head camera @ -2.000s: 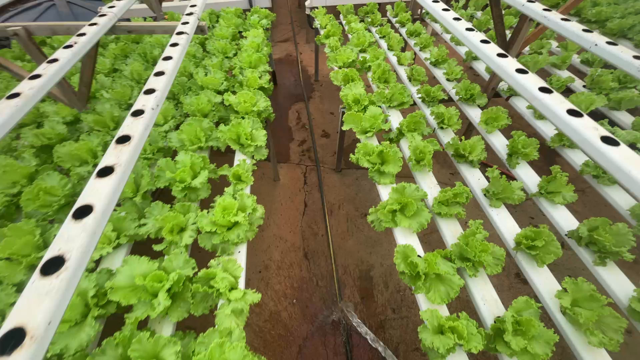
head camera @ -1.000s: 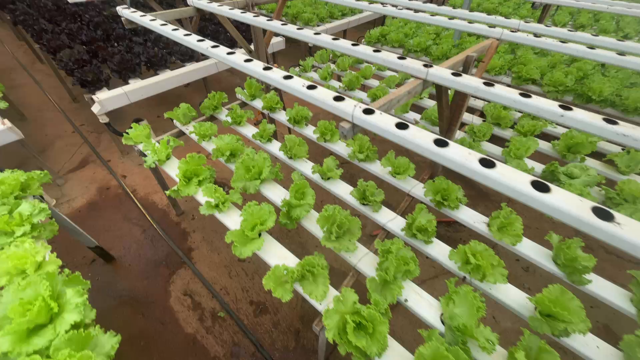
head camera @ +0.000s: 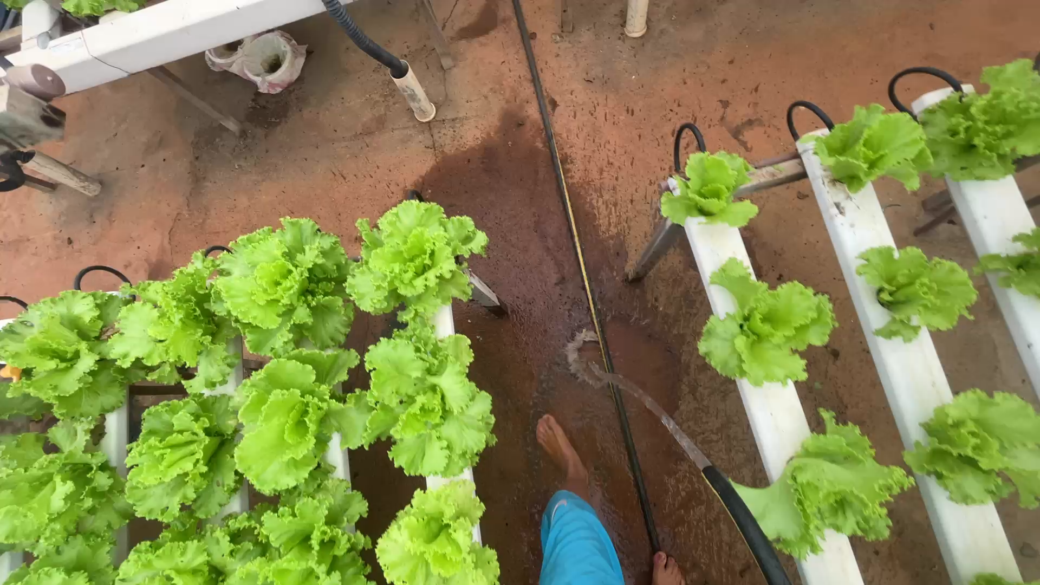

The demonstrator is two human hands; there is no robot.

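Neither my left hand nor my right hand shows in the head view. A black hose with a yellow stripe [head camera: 743, 520] comes in from the bottom edge, right of my legs; whatever holds it is out of frame. Water [head camera: 650, 402] pours from its open end onto the wet reddish floor [head camera: 528, 236]. A second dark hose [head camera: 578, 244] lies lengthwise along the aisle, and the stream lands beside it. My bare foot [head camera: 562, 455] and a blue garment leg [head camera: 575, 540] are at the bottom middle, left of that hose.
Lettuce plants [head camera: 284, 422] crowd white channels on the left. More lettuce grows in white channels [head camera: 902, 366] on the right, with thin black tubes at their ends. Support legs [head camera: 654, 248] edge the aisle. A white pipe [head camera: 171, 41] and bucket-like containers [head camera: 272, 61] are at the upper left.
The view has swung strongly, now looking down on the aisle at the channel ends. My foot and the hose end have come into view; only the water stream showed two seconds ago.
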